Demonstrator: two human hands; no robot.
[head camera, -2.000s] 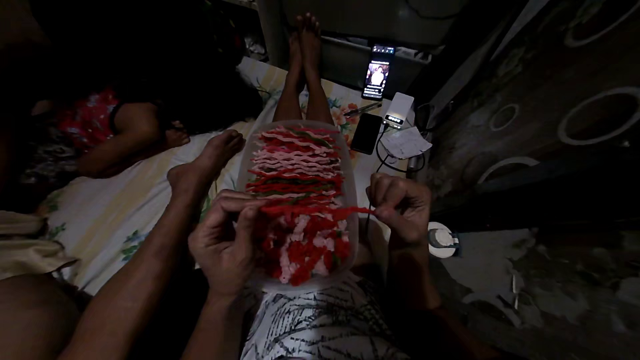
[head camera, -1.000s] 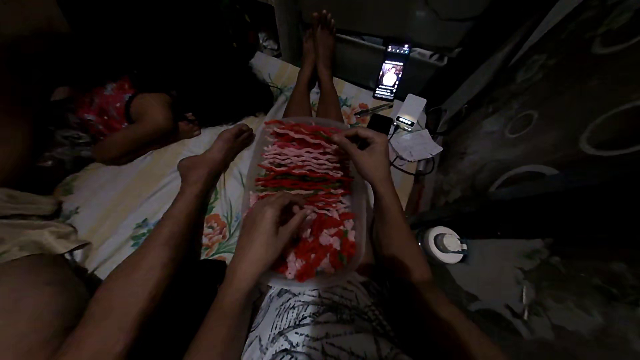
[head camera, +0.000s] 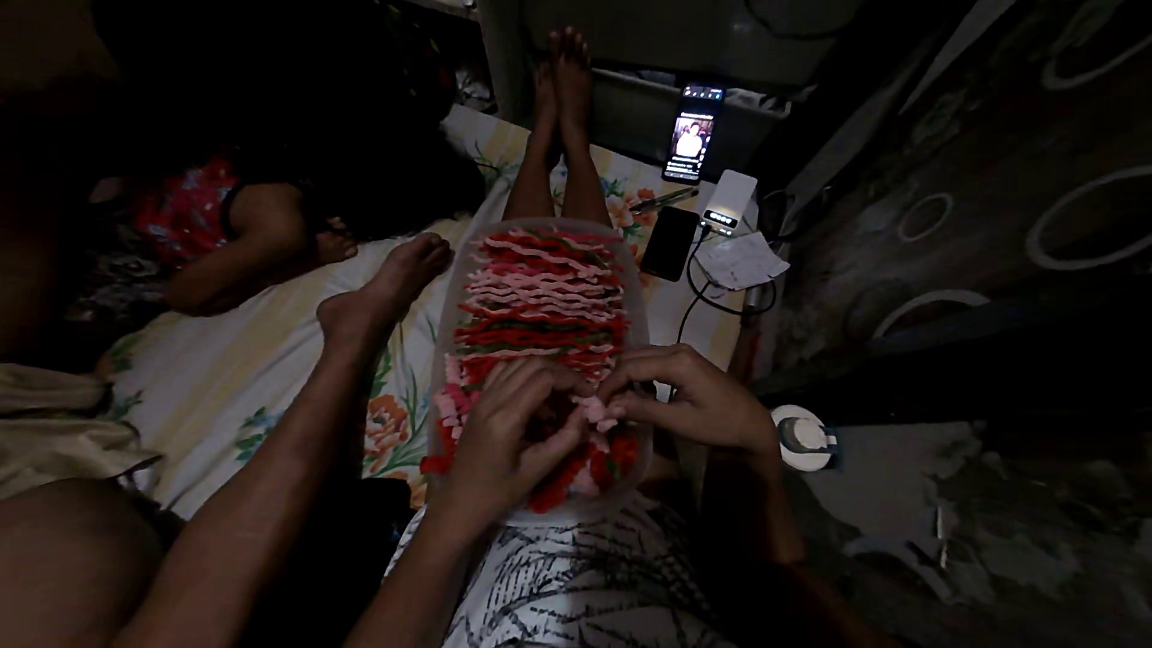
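Note:
A translucent plastic tub (head camera: 637, 310) rests on my lap. Wavy fuzzy strips (head camera: 549, 288) in red, pink and green lie across its far part, side by side. Bunched red and pink fuzzy pieces (head camera: 567, 481) fill the near end. Over the near half, my left hand (head camera: 517, 432) and my right hand (head camera: 688, 396) meet with their fingertips on a small pale pink fuzzy piece (head camera: 598, 412). The left fingers partly hide the pieces beneath them.
Beyond the tub, a lit phone (head camera: 693, 135) stands upright near a dark phone (head camera: 670, 243), a white power bank (head camera: 731, 200) with a cable, pens (head camera: 664, 200) and crumpled paper (head camera: 742, 261). Another person's arm (head camera: 265, 225) and leg are at left. A round white object (head camera: 803, 437) sits low at right.
Two seconds ago both hands held a red strip stretched between them. One second ago they were apart over the tub; now they have come together at a pale pink piece.

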